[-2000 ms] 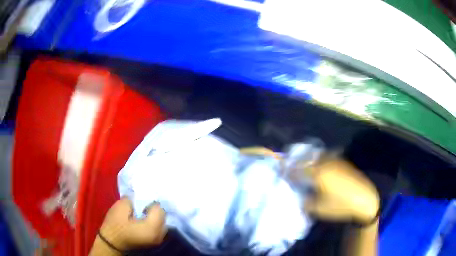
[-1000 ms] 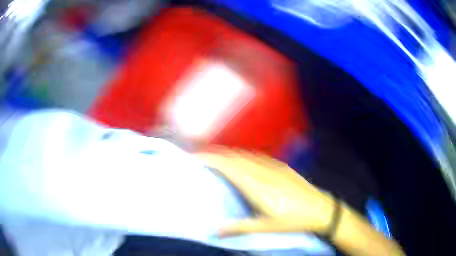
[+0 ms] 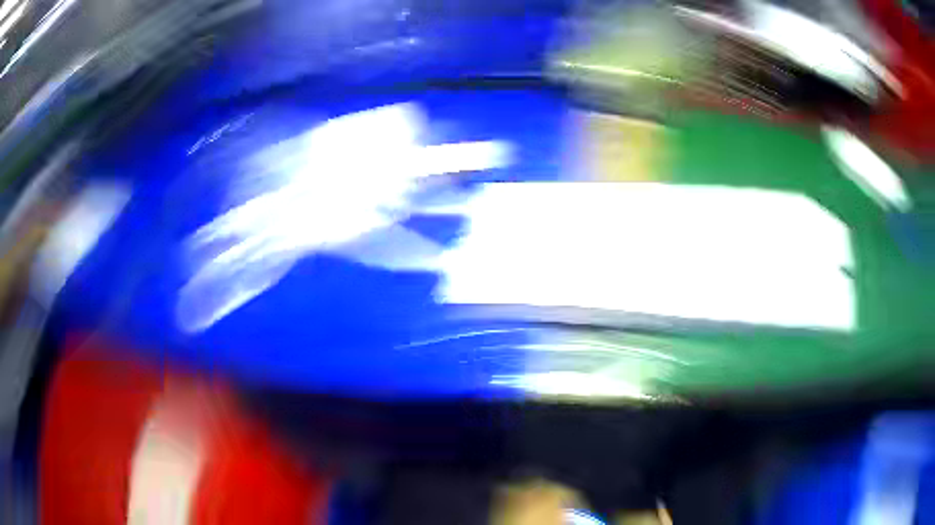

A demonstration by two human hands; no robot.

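A wide white bar, likely a power strip (image 3: 656, 256), lies across the green and blue bench surface, blurred. A white cord bundle (image 3: 328, 185) lies at its left end on the blue sheeting, smeared by motion. A small blurred skin-toned patch, possibly part of a hand, shows at the bottom edge near the middle; which hand it is cannot be told. Neither hand can be made out clearly. The pale cloth is not in view.
A red tote (image 3: 87, 441) with a white patch stands at the lower left. A blue tote (image 3: 820, 492) shows at the lower right. Clear tape (image 3: 584, 381) shines on the bench's front edge. A tan strip (image 3: 631, 149) lies where blue meets green.
The view has swung from the red tote up to the bench. The pale cloth and the hand on it have left the picture, and the white bar is back in view.
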